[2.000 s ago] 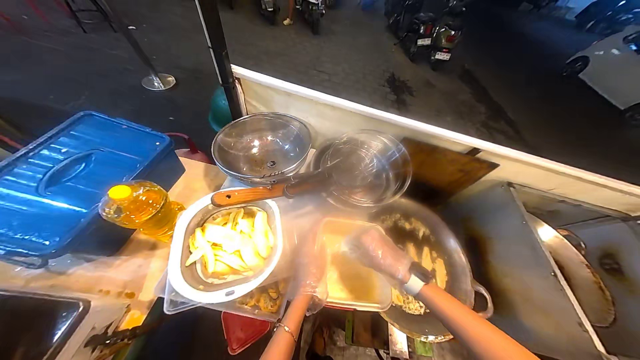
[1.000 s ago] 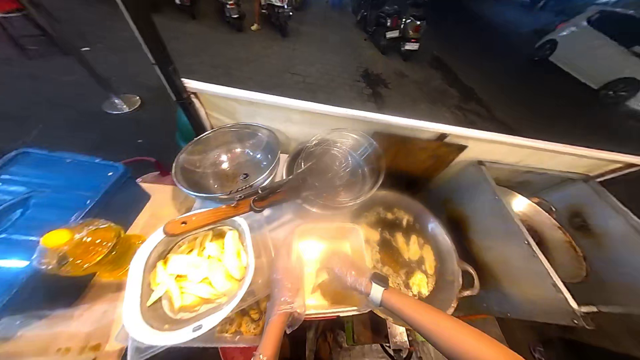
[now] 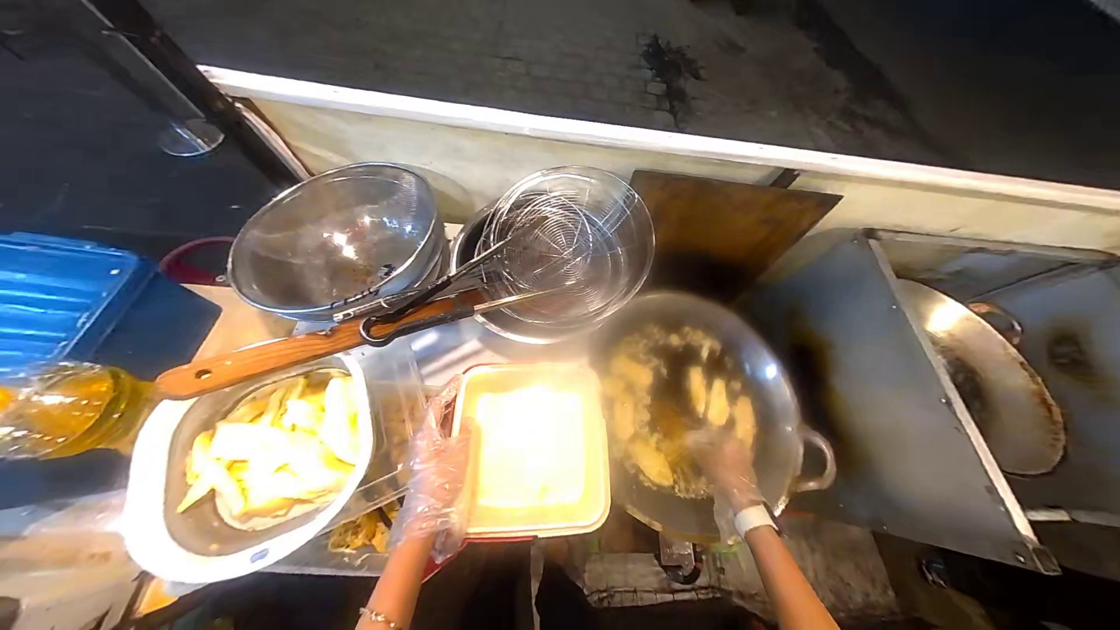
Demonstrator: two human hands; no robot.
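Note:
My left hand [image 3: 437, 477], in a clear plastic glove, grips the left edge of a rectangular container of pale batter [image 3: 534, 446]. Over the near side of a wok of hot oil [image 3: 779, 385] is my right hand [image 3: 724, 464], also gloved and with a white watch at the wrist; its fingers blur into steam, and whether they hold anything cannot be told. Several battered pieces [image 3: 717, 402] fry in the wok. Left of my left hand, a white oval basin [image 3: 144, 507] holds pale yellow cut pieces [image 3: 280, 446].
A wooden-handled strainer [image 3: 271, 354] lies across the basin's far side. Behind stand a mesh colander [image 3: 337, 236] and round wire strainers [image 3: 569, 249]. An oil bottle [image 3: 70, 411] and a blue box [image 3: 66, 297] are at left. A metal partition [image 3: 945, 394] separates a second wok [image 3: 997, 385] at right.
My right hand has moved from the batter container to over the wok. My left hand remains at the container's left side. The view has shifted closer and downward.

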